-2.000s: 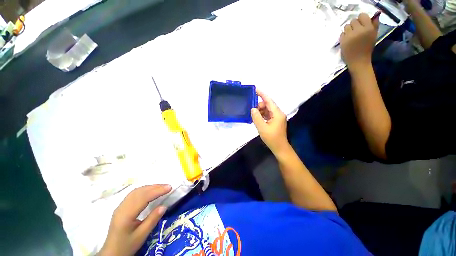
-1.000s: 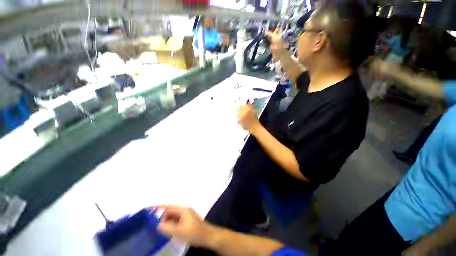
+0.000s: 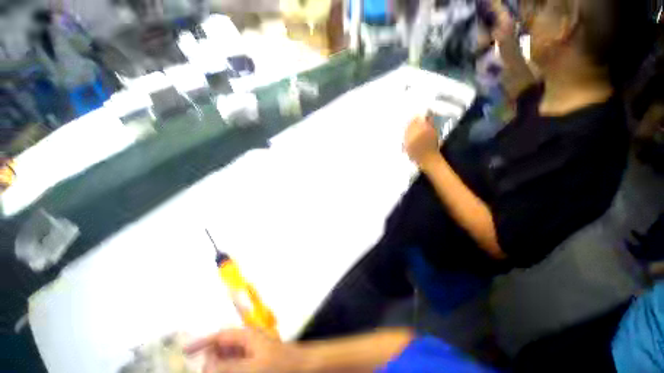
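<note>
The orange-yellow electric screwdriver (image 3: 246, 295) lies on the white bench cloth (image 3: 255, 197), its thin bit pointing away from me. My right hand (image 3: 244, 351) is low in the picture, blurred, and reaches left across the screwdriver's tail end. Its fingertips are beside or on a crumpled whitish-grey thing (image 3: 161, 355), perhaps a work glove, cut off by the bottom edge. I cannot tell if the fingers grip it. My left hand is not in view. The blue parts box is not in view.
A person in black (image 3: 553, 175) sits at the right, one hand over the cloth. A clear plastic piece (image 3: 45, 239) lies on the dark green belt (image 3: 171, 175) at left. Pale housings (image 3: 236, 108) stand farther along. A light blue sleeve (image 3: 641, 331) shows at lower right.
My right hand has let go of the blue box, which has left the picture, and moved left to the whitish-grey thing. My left hand, seen two seconds ago, is out of view. The camera has tilted up.
</note>
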